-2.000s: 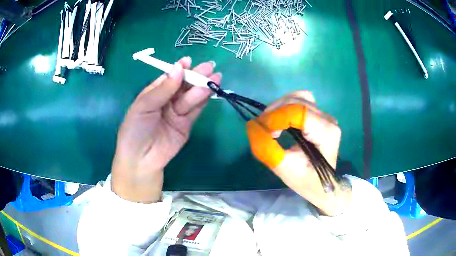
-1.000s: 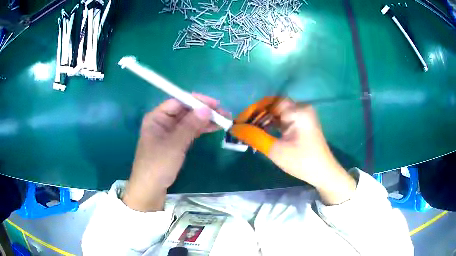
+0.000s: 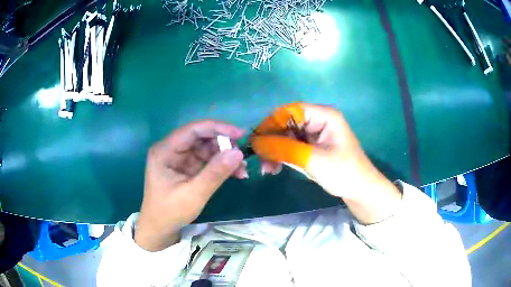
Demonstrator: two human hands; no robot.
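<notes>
My left hand is at the centre, its thumb and fingers pinching a small white connector housing. My right hand is just to its right, with orange finger cots on thumb and index finger. It pinches dark wires that show between these fingers. A short dark piece shows between the two hands. A thin white edge shows under the right thumb; the rest of the harness is hidden by the fingers.
A harness bundle lies at upper left on the green mat. Loose small grey-silver parts are heaped at upper centre. Separate harnesses lie at upper right past the dark line. Blue stools stand beyond the near edge.
The long white sleeve no longer points up-left from my left hand; a small white block now shows at my left fingertips. My hands are closer together. Two harnesses now show at upper right.
</notes>
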